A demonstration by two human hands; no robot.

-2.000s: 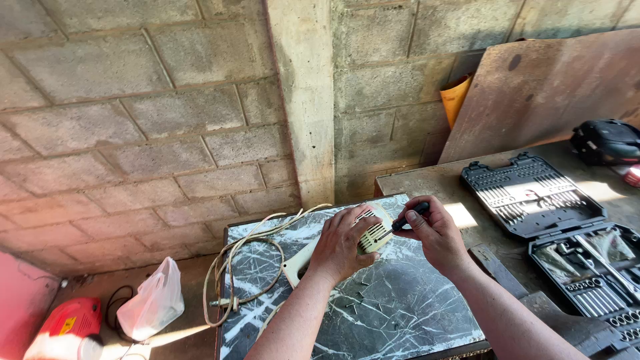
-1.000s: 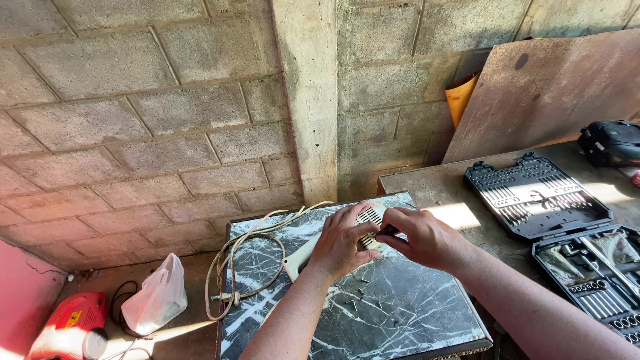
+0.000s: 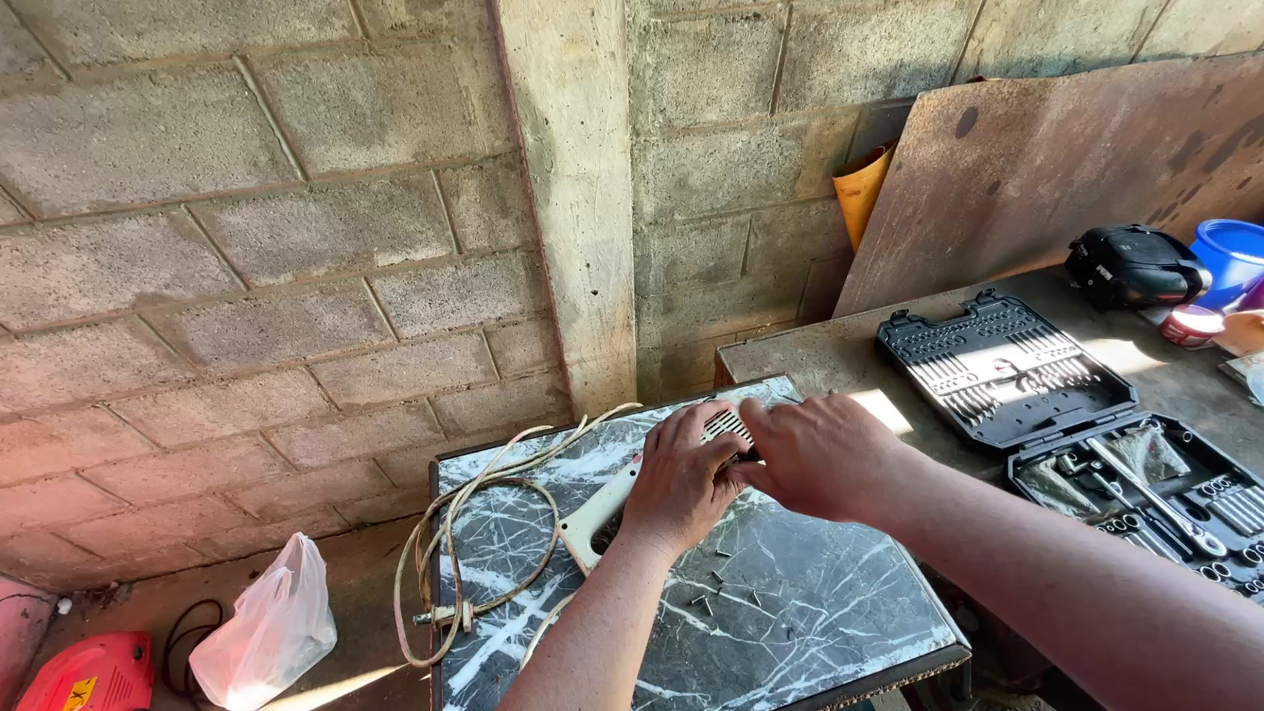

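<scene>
My left hand (image 3: 683,484) grips a cream-coloured, corded device housing (image 3: 591,518) with vent slots at its far end. It lies on a dark marble-patterned tabletop (image 3: 820,592). My right hand (image 3: 825,454) is closed at the vented end, touching my left fingers; a bit of a dark tool handle (image 3: 752,455) shows between the hands, its tip hidden. Several small screws (image 3: 719,580) are scattered on the tabletop in front of the hands. A coiled pale cord (image 3: 464,494) with a plug (image 3: 444,614) lies at the left edge.
On the bench to the right lies an open black socket set case (image 3: 1007,370), with a black bag (image 3: 1136,267) and a blue container (image 3: 1229,259) behind. A plastic bag (image 3: 272,632) and a red machine (image 3: 94,676) are on the floor at left. A block wall (image 3: 326,227) stands behind.
Two seconds ago my right hand held the black-handled tool by its end, apart from my left hand. It has since turned over the handle and moved left against my left hand.
</scene>
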